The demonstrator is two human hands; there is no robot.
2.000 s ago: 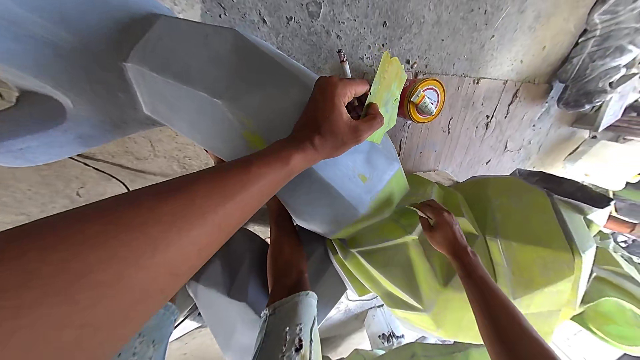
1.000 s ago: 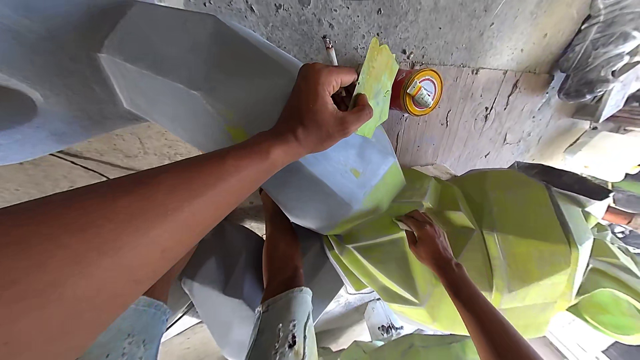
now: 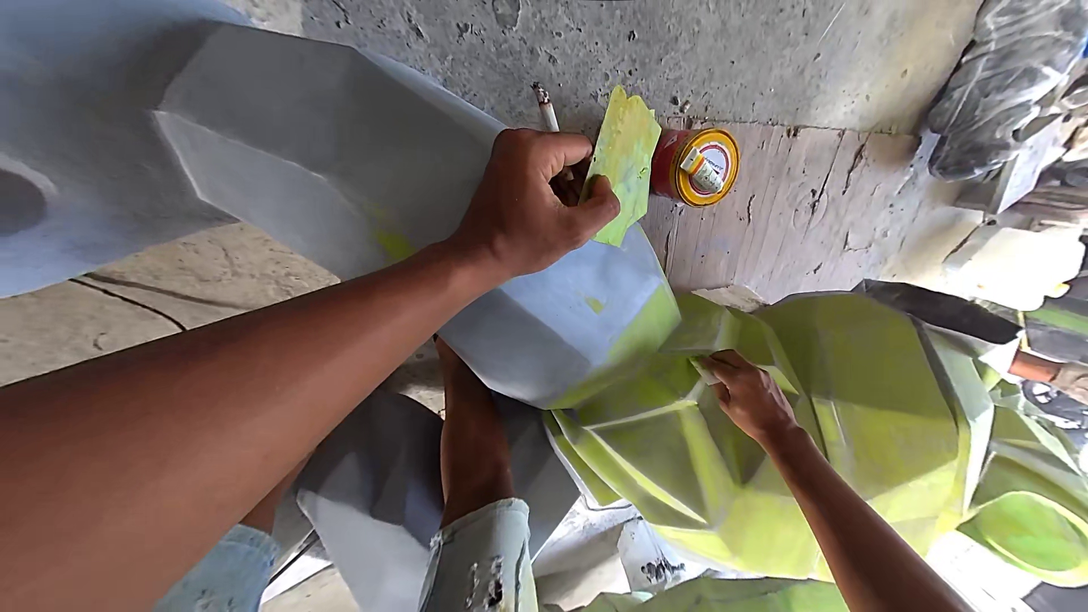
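Observation:
My left hand (image 3: 540, 200) pinches a flat, jagged-edged piece coated yellow-green (image 3: 627, 166) between thumb and fingers. A lit cigarette (image 3: 546, 109) sticks out from the same hand. Below it lies a faceted grey form (image 3: 552, 314) with green patches near its lower right end. At the lower right, my right hand (image 3: 752, 395) grips a small pale piece (image 3: 704, 371), too hidden to identify, against a faceted yellow-green form (image 3: 875, 408). The green form adjoins the grey one. A red can with a yellow rim (image 3: 708, 167) stands just right of the coated piece.
A rough concrete surface (image 3: 722, 59) meets a grey board (image 3: 773, 204) behind the can. Plastic-wrapped material (image 3: 994, 93) lies at upper right. Another person's forearm (image 3: 1033, 367) shows at the right edge. A dark cable (image 3: 127, 299) crosses the floor at left. My legs are below.
My right hand has shifted over the green form, leftward and then back to the right, still gripping the small piece. My left hand keeps hold of the coated piece and cigarette.

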